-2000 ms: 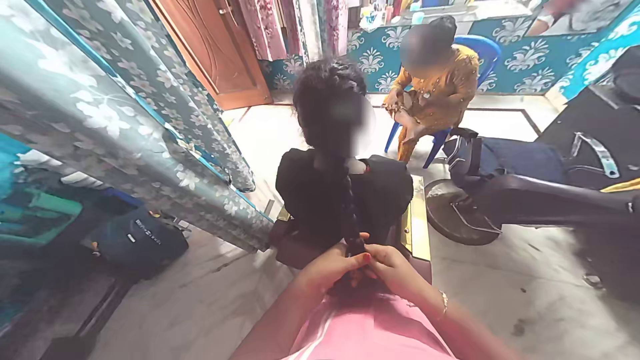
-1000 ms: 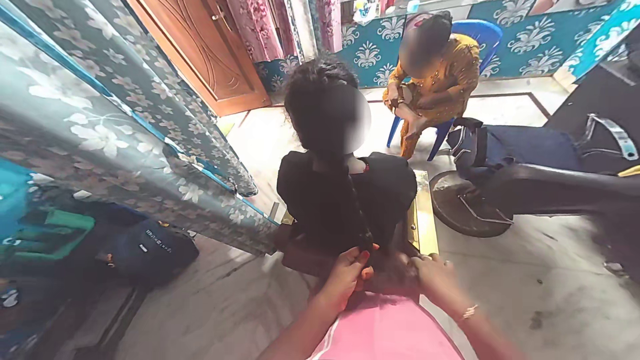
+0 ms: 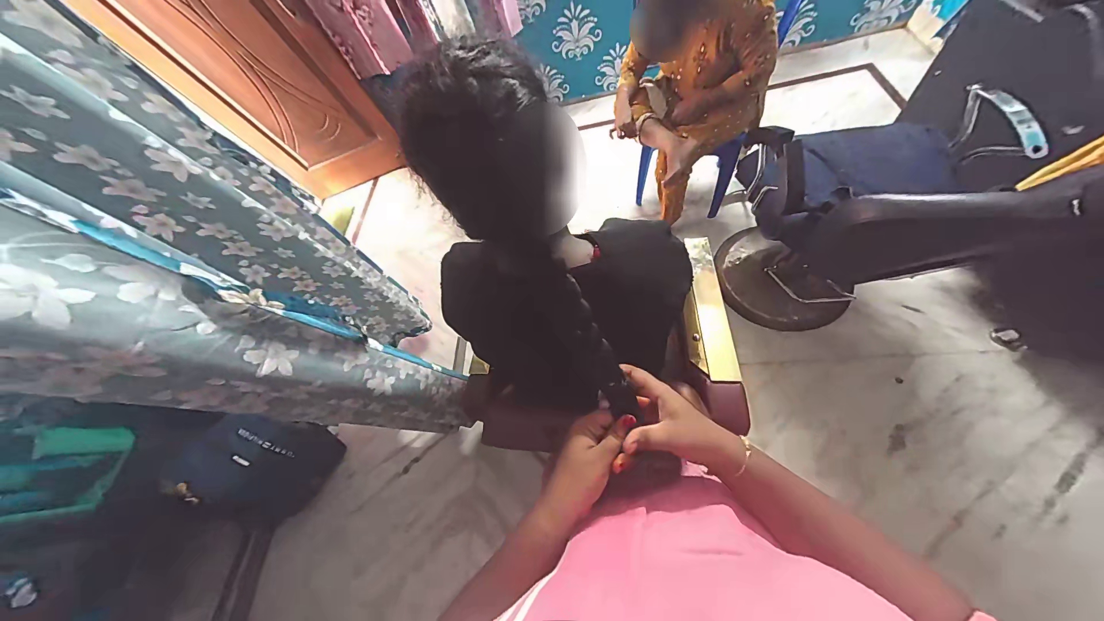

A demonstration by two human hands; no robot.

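Observation:
A person in a black top sits in front of me, back towards me, on a maroon seat with a gold-coloured side panel. A dark hair braid hangs down the back. Near its lower end my left hand pinches the hair between thumb and fingers. Close beside it on the right, my right hand also has its fingers around the braid. The two hands nearly touch, just above my pink garment. The strands between the fingers are partly hidden.
Floral grey curtains hang at the left, with a dark bag below. Another person in mustard clothing sits on a blue chair ahead. A black salon chair with a round base stands at the right. A wooden door is behind.
My hands were apart at the braid's lower end one second ago; now they are close together on it. The seated person's head has turned or tilted slightly.

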